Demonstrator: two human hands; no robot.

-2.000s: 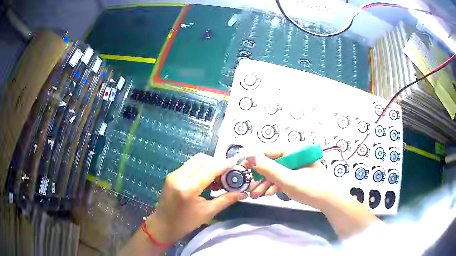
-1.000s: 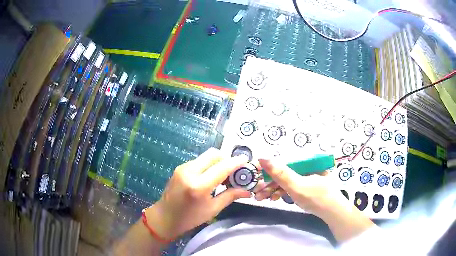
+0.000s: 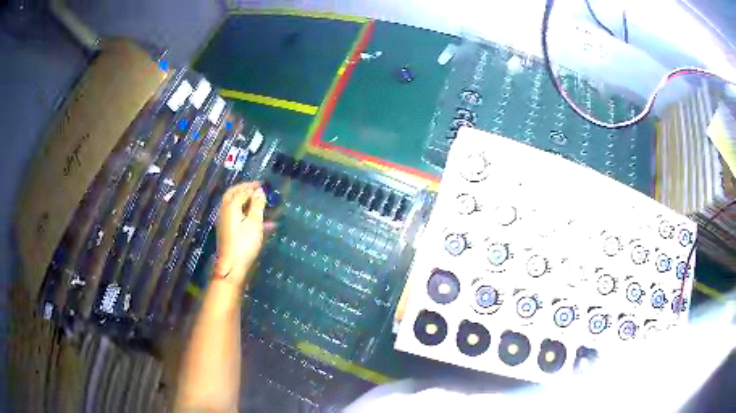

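My left hand point(image 3: 242, 218) is at the upper left of the clear blister tray point(image 3: 323, 266), its fingertips pinched on a small dark bluish speaker point(image 3: 272, 194). A row of black speakers point(image 3: 347, 188) lies along the tray's upper edge. The white holed board point(image 3: 565, 193) lies to the right, with ringed silver parts point(image 3: 528, 304) in its holes. Black discs with pale centres point(image 3: 473, 338) sit along its near edge, and another point(image 3: 443, 287) sits above them at the left. My right hand and the green probe are not in view.
Stacked trays point(image 3: 137, 218) and brown cardboard point(image 3: 89, 137) stand at the left. Another clear tray point(image 3: 524, 105) lies behind the board. Holed cardboard sheets point(image 3: 686, 153) are stacked at the right. A cable point(image 3: 597, 123) loops over the back. A white sleeve point(image 3: 654, 363) shows at lower right.
My left hand has moved from the board to the tray at the left. My right hand and the probe have left the picture. A black disc now shows in the board's formerly dark-rimmed hole. The view has shifted left.
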